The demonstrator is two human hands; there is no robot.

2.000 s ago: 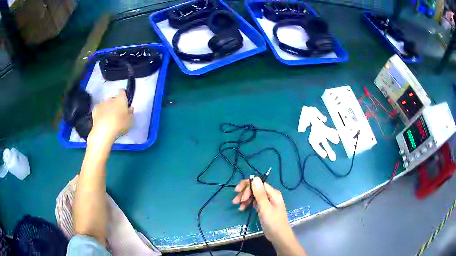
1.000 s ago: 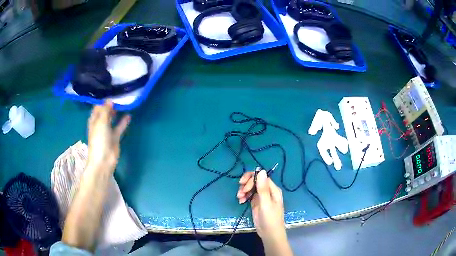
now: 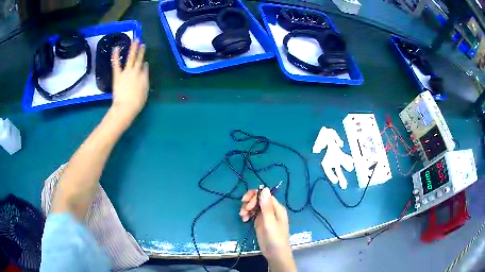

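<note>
My left hand lies over the right end of a blue tray at the upper left, fingers apart, beside a glossy black bundle. Whether the fingers press on the tray rim or the bundle is hard to tell. Black headphones lie left of the bundle on the tray's white liner. My right hand is closed on the test cables near the bench's front edge. A slim silver plug tip and a second, flatter tip stick out from the fingers. The black cord is tangled on the bench.
Two blue trays with headphones stand at the back, another at far right. White gloves lie beside the test box. Instruments stand at right. A white bottle, cloth and fan are at left.
My left hand has moved from below the left tray up to its right end. That tray has turned, with headphones at left and bundle at right. My right hand still holds the cables.
</note>
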